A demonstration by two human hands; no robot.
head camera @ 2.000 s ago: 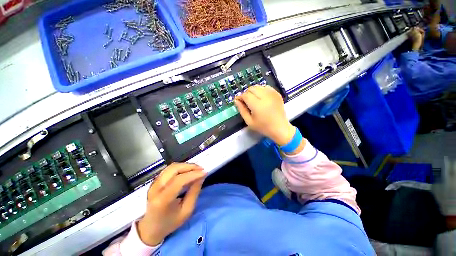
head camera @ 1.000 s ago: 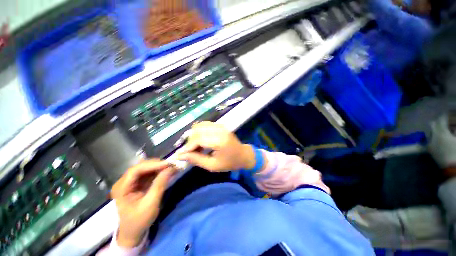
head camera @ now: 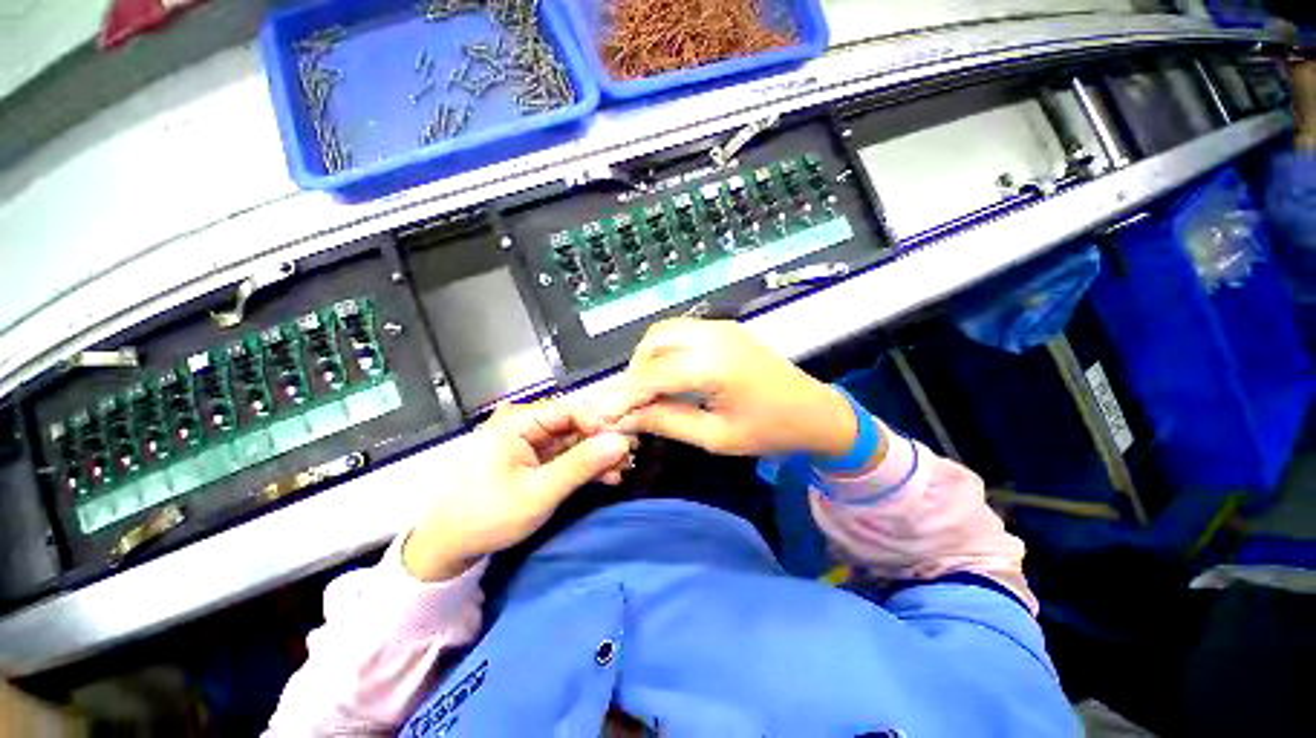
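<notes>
My left hand [head camera: 505,483] and my right hand [head camera: 736,389] meet at the fingertips over the near rail. A tiny, blurred part shows at my left fingertips; its kind cannot be told. What my right fingertips pinch is hidden. Beyond my hands, a green PCB panel [head camera: 722,265] sits in a black pallet [head camera: 575,350], with small upright parts in rows. A second PCB panel [head camera: 238,450] lies in another pallet to the left. The left blue bin [head camera: 378,101] holds scattered grey leaded components [head camera: 531,65]. The right blue bin [head camera: 707,75] holds a heap of orange leaded components [head camera: 686,32].
A pale metal rail [head camera: 852,325] runs between me and the pallets. Metal clips [head camera: 808,274] sit on the pallet edges. Blue containers [head camera: 1220,339] and a blue bag [head camera: 1032,299] are below at the right. Another person's sleeve [head camera: 1292,180] shows at the right edge.
My right hand has left the right panel and come back to my left hand. The fingertips now meet. The view has shifted, showing more of the left panel.
</notes>
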